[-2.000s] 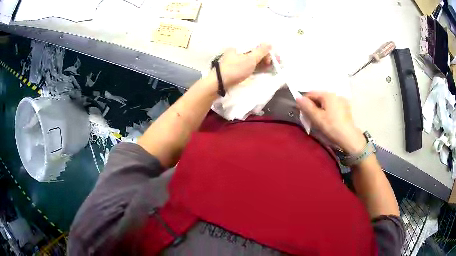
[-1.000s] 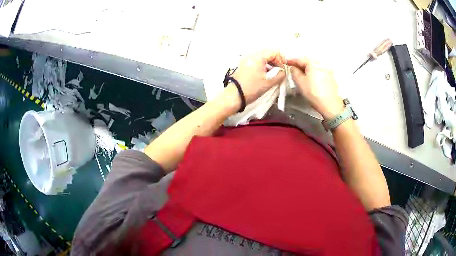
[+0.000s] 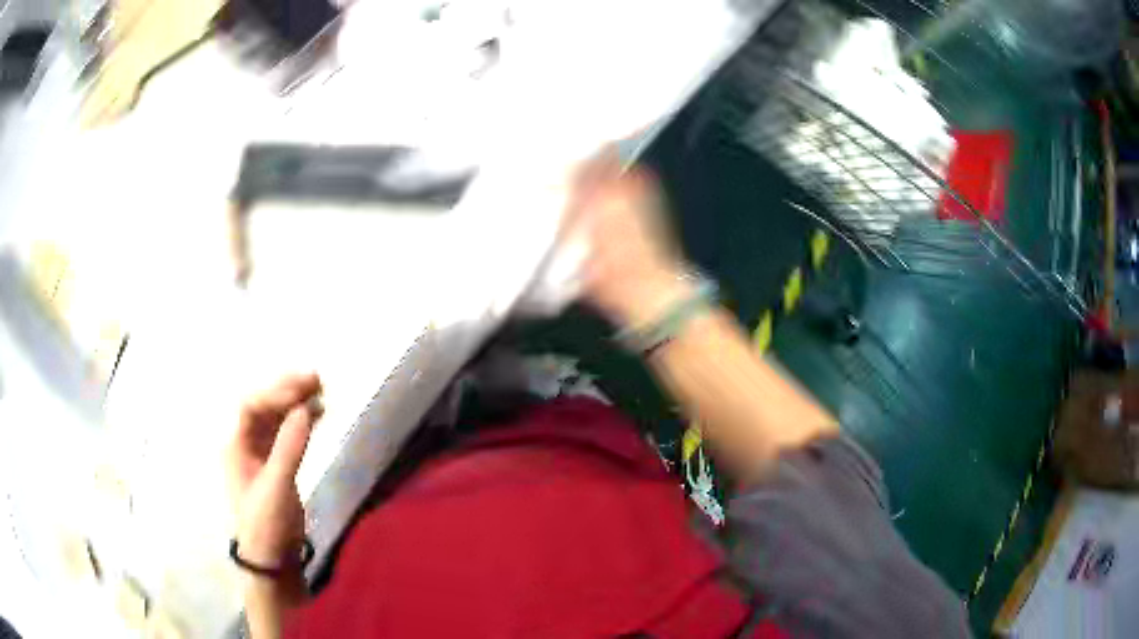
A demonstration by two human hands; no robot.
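Note:
My right hand (image 3: 618,243) is strongly blurred at the table's edge. It holds a white cloth bundle (image 3: 556,281), which hangs beside the edge and is partly hidden and smeared. My left hand (image 3: 269,468) is over the table at lower left, with its fingers curled towards the thumb. A tiny speck shows at its fingertips; I cannot tell if it is held.
A black bar (image 3: 356,175) and a blurred screwdriver (image 3: 240,237) lie on the pale table (image 3: 362,268). White strips (image 3: 431,31) lie beyond. On the green floor at right are a wire basket (image 3: 849,162) with white cloth and a red crate (image 3: 978,175).
The view has swung right towards the basket. My hands, together at the bundle one second ago, are now far apart; the bundle has moved right with my right hand. My left hand has let go of it.

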